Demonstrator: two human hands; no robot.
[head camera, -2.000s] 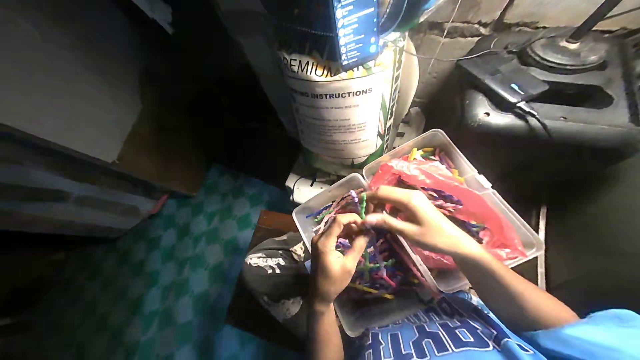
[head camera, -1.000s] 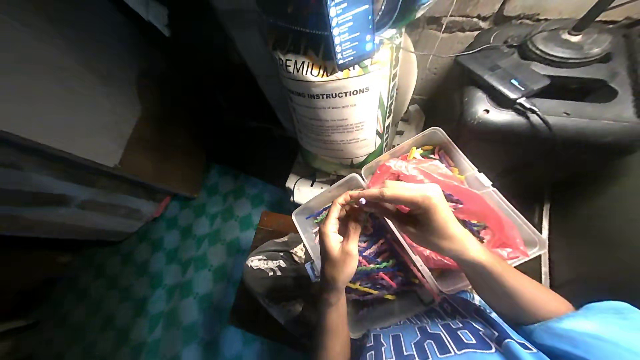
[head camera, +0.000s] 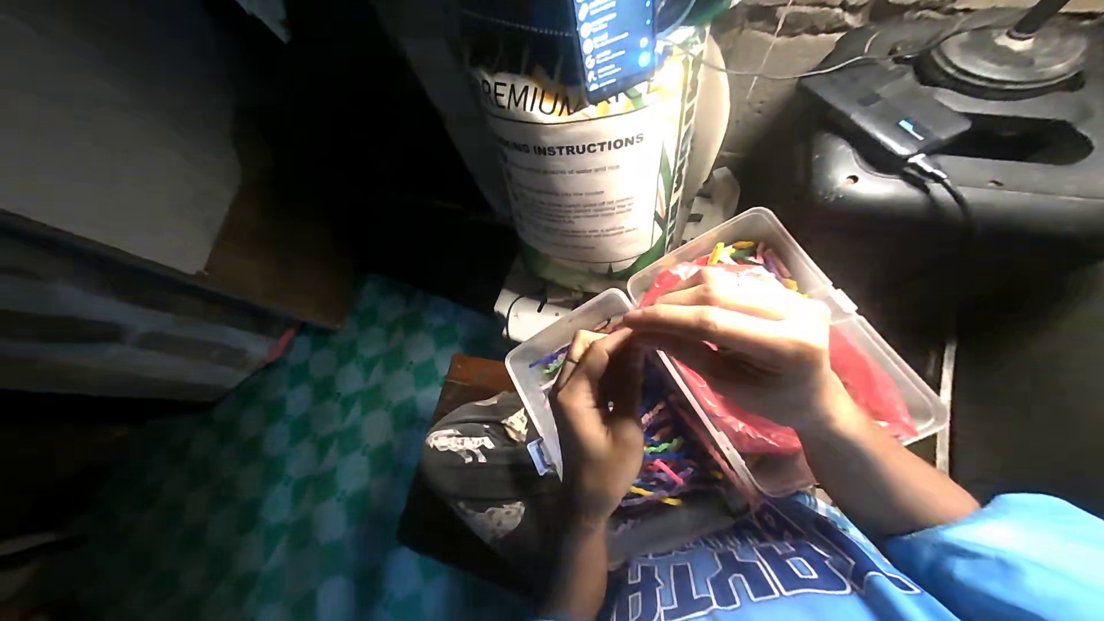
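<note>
My left hand is raised over the left half of an open clear plastic case, fingers bent. My right hand reaches in from the right, and its fingertips meet those of my left hand. Whatever may be between the fingertips is too small and hidden to tell. Many small twisted colored pieces, purple, pink, green, blue and yellow, fill the left half. In the right half lies a red plastic bag, with more colored pieces at its far end.
A large printed rice sack stands beyond the case, with a lit phone at its top. Dark cloth lies left of the case. At the upper right, a black device with a cable rests on a black plastic surface.
Two seconds ago my fingers were spread around a green piece; now that piece is not visible and the fingertips are close together, somewhat higher over the case.
</note>
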